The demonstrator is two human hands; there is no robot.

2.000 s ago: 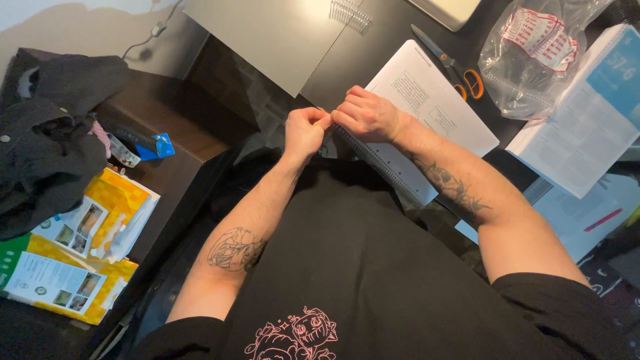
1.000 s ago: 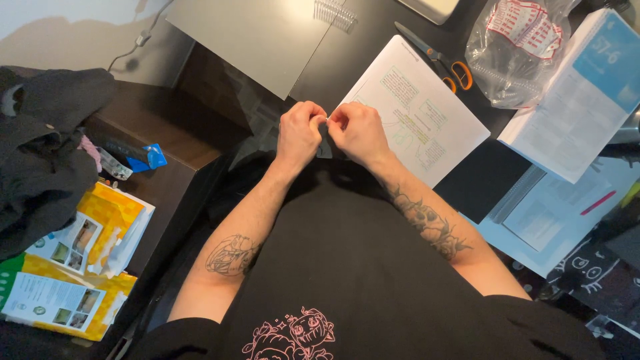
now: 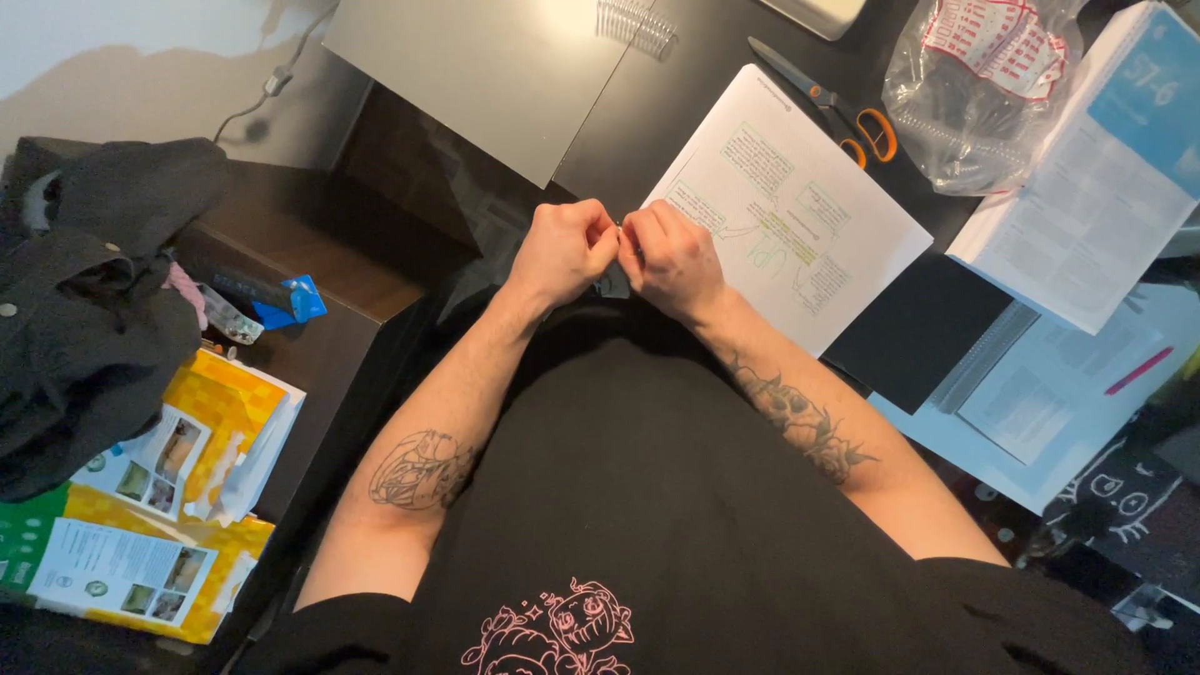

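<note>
My left hand [image 3: 564, 251] and my right hand [image 3: 670, 258] meet at their fingertips over the desk's near edge, in front of my black shirt. Thumb and forefinger of each are pinched together around something small and dark, too hidden to name. Beside my right hand lies a stack of printed sheets [image 3: 783, 202] with green and yellow highlighting. Past its upper right edge are scissors [image 3: 825, 103] with orange and black handles. A wire spiral binding coil [image 3: 636, 26] rests up on the grey surface beyond my hands.
A clear plastic bag [image 3: 975, 131] holding a coil and a thick blue-and-white printed block [image 3: 1087, 178] lie at the right. Below them are a black cover sheet [image 3: 923, 333] and a pink pen [image 3: 1139, 370]. Dark clothing [image 3: 103, 281] and yellow packages [image 3: 225, 403] are at the left.
My right hand has come down off the edge of the printed sheets and turned to face my left hand. The black cover sheet now shows at the lower right of the printed sheets.
</note>
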